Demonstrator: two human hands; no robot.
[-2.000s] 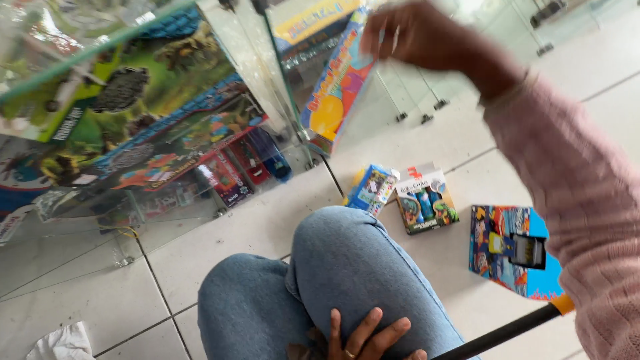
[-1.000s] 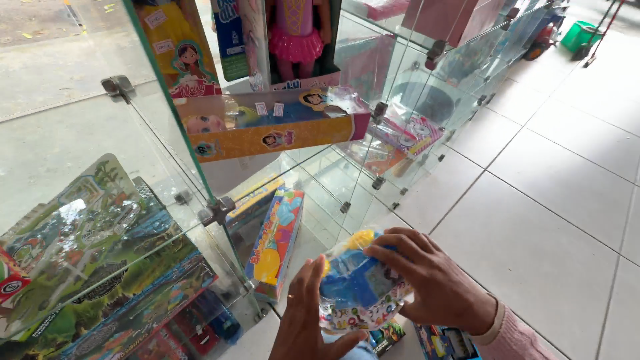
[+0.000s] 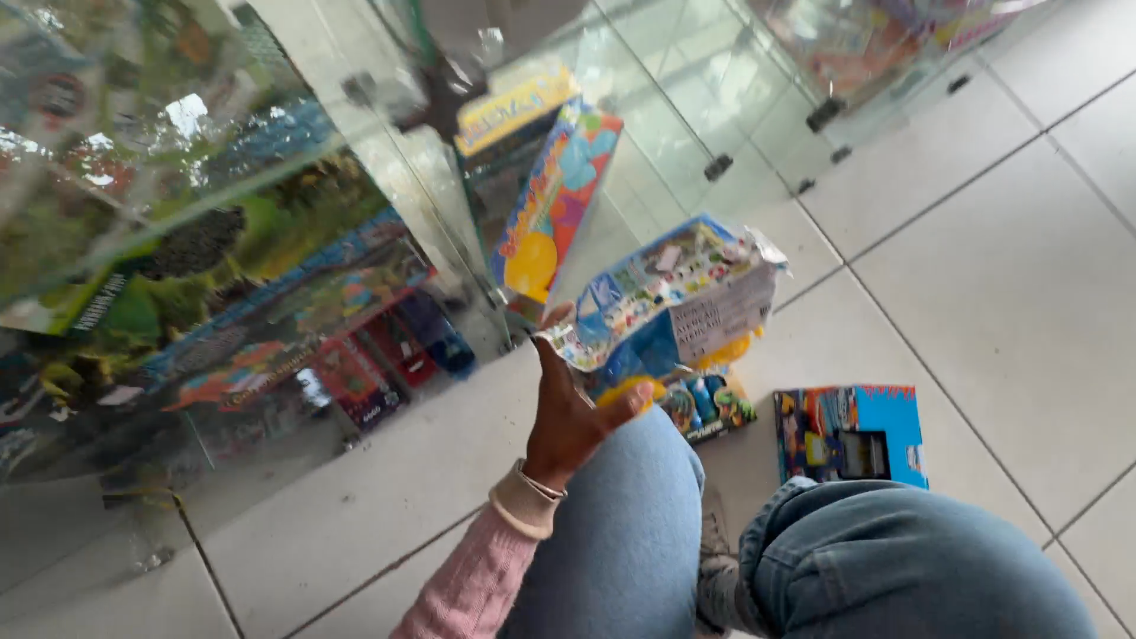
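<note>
My left hand grips one end of a toy package with a printed card, blue and yellow plastic parts and a white label bearing writing. The package is tilted above my knee. Beyond it, a long orange and blue toy box leans inside the glass display case, beside a yellow-edged box. Under the package a small box with blue items lies on the floor, partly hidden. A blue toy box is on the floor to the right. My right hand is out of view.
Glass shelving with metal clips runs along the left and top. Large dinosaur-like printed boxes and small red boxes stand behind the glass at left. My bent knees are over the tiled floor.
One second ago both my hands held the package; now only my left hand is seen on it, and the printed card faces up. The view has swung down towards my knees.
</note>
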